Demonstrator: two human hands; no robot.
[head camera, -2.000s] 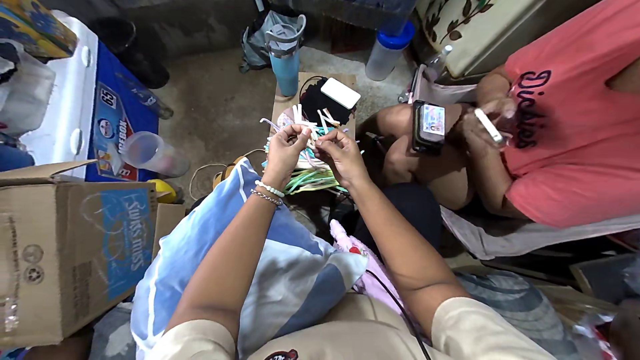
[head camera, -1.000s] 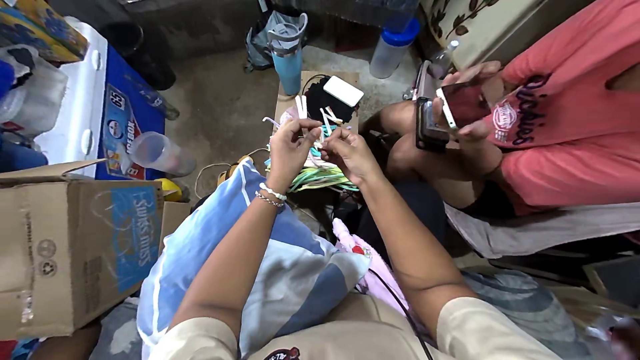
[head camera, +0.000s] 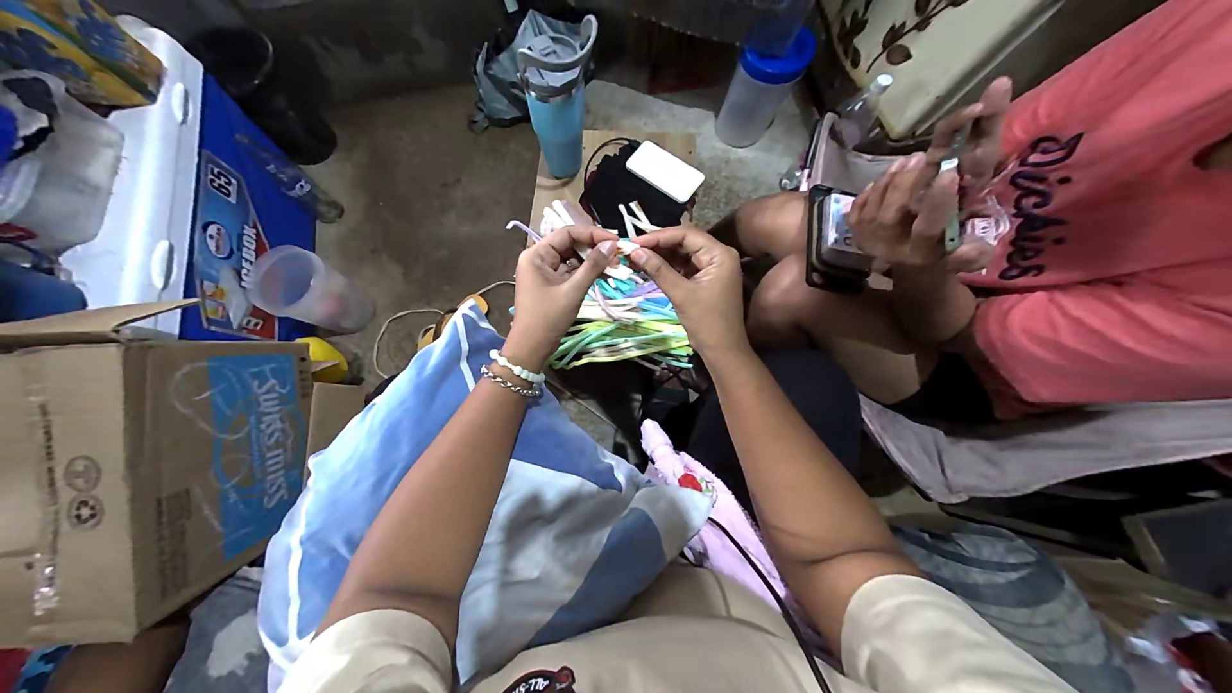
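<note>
My left hand (head camera: 566, 279) and my right hand (head camera: 691, 279) meet over a low wooden board, fingertips pinching a small whitish piece (head camera: 626, 247) between them; its exact kind is too small to tell. Below and behind the fingers lies a pile of thin pastel strips (head camera: 626, 332) in green, yellow, blue and pink. Pale strips (head camera: 558, 217) stick up beyond my left fingers. A white rectangular device (head camera: 665, 171) rests on black cloth just past my hands. A beaded bracelet and a chain circle my left wrist.
A blue tumbler (head camera: 555, 120) stands at the board's far end, near a blue-lidded container (head camera: 760, 91). At left are a cardboard box (head camera: 67, 481), a blue and white cooler (head camera: 207, 202) and a clear cup (head camera: 308, 289). On the right sits a person in a pink shirt (head camera: 1107, 241), holding a phone. A blue pillow (head camera: 568, 500) covers my lap.
Both my hands remain close together above the strips. The seated person's hands have shifted, and the phone in them is now turned edge-on.
</note>
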